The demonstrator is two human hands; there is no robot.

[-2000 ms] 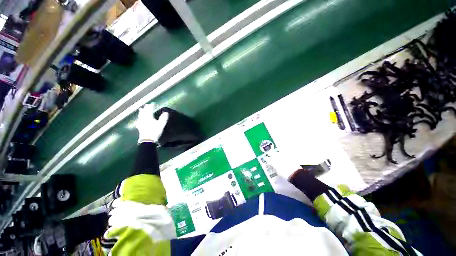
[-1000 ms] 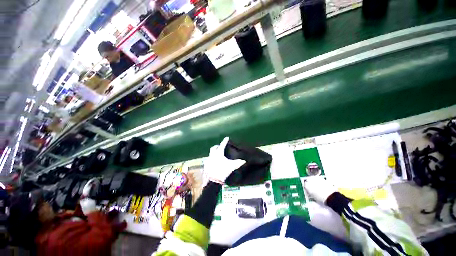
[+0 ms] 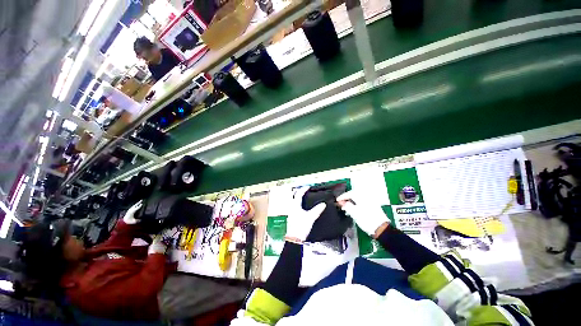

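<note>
A black speaker cabinet (image 3: pixel 328 219) lies on the printed cardboard sheet (image 3: pixel 277 232) right in front of me. My left hand (image 3: pixel 308 218), in a white glove, grips its left side. My right hand (image 3: pixel 362 215), also in a white glove, is at the cabinet's upper right edge, with the fingers closed around something small and dark. Whether that is a separate fitting or part of the cabinet I cannot tell.
A heap of black curved strips (image 3: pixel 560 197) and slim dark sticks (image 3: pixel 526 184) are at the right. The green conveyor (image 3: pixel 286 143) runs behind the bench, with speakers at left. A red-jacketed neighbour (image 3: pixel 118 274) sits at left beside cables and yellow tools (image 3: pixel 225 249).
The cabinet has come off the conveyor onto the sheet, nearer to me. My right hand has moved left and up to its edge. The view has turned left, showing more of the neighbour.
</note>
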